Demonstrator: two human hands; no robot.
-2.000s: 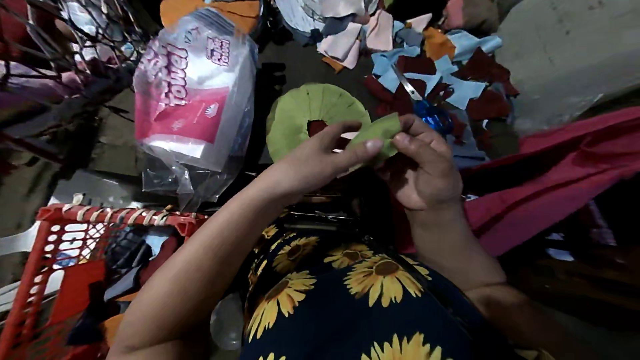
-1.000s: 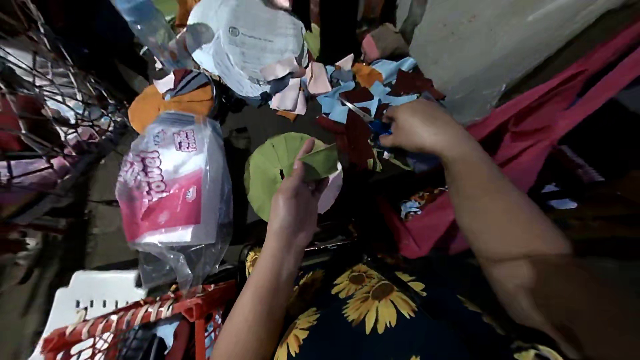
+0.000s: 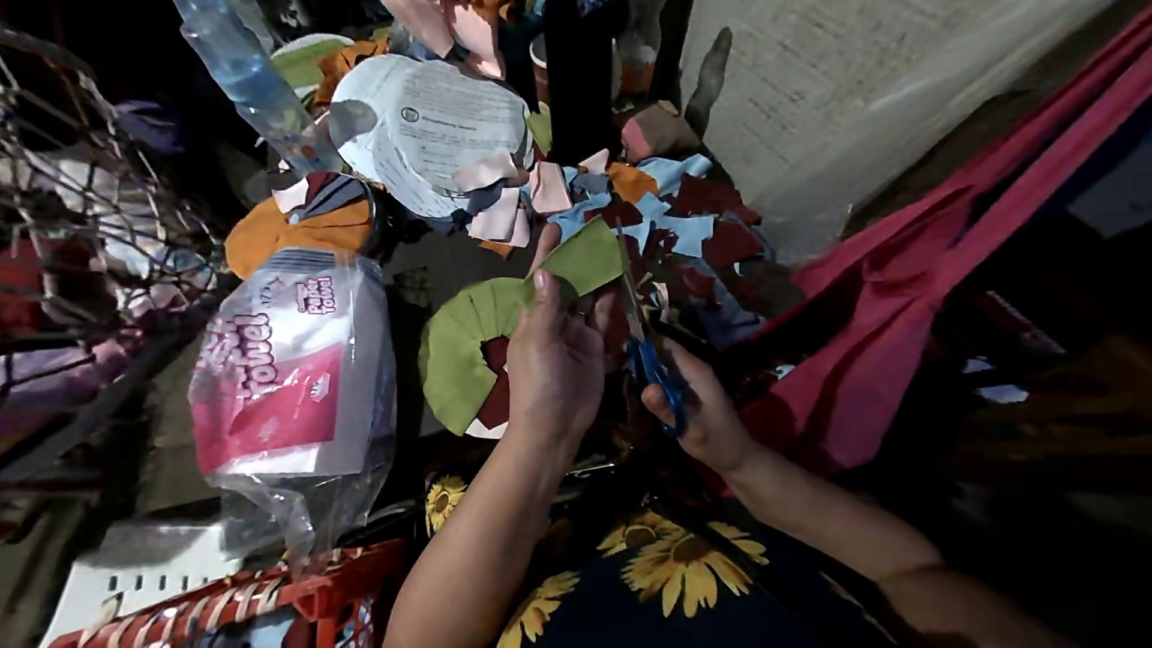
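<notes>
My left hand [image 3: 562, 360] pinches a green fabric piece [image 3: 587, 256] between thumb and fingers, holding it up above the work surface. In my right hand [image 3: 706, 405] are blue-handled scissors [image 3: 641, 346], their blades pointing up along the right edge of that piece. Whether the blades touch the cloth, I cannot tell. Behind and left of my left hand lies a round of overlapping green fabric pieces [image 3: 459, 351], with dark red cloth showing at its centre and a white edge below.
Fabric scraps [image 3: 688, 234] lie beyond my hands, beside a stack of round printed paper [image 3: 432, 126]. A plastic paper-towel pack [image 3: 292, 378] and an orange fabric round [image 3: 301, 234] are at left. A red basket [image 3: 324, 594] stands lower left; pink cloth [image 3: 873, 333] hangs right.
My right hand was reaching at the scraps by the scissors a second ago; it now holds them near my left hand. The green piece is lifted off the round. The view has shifted.
</notes>
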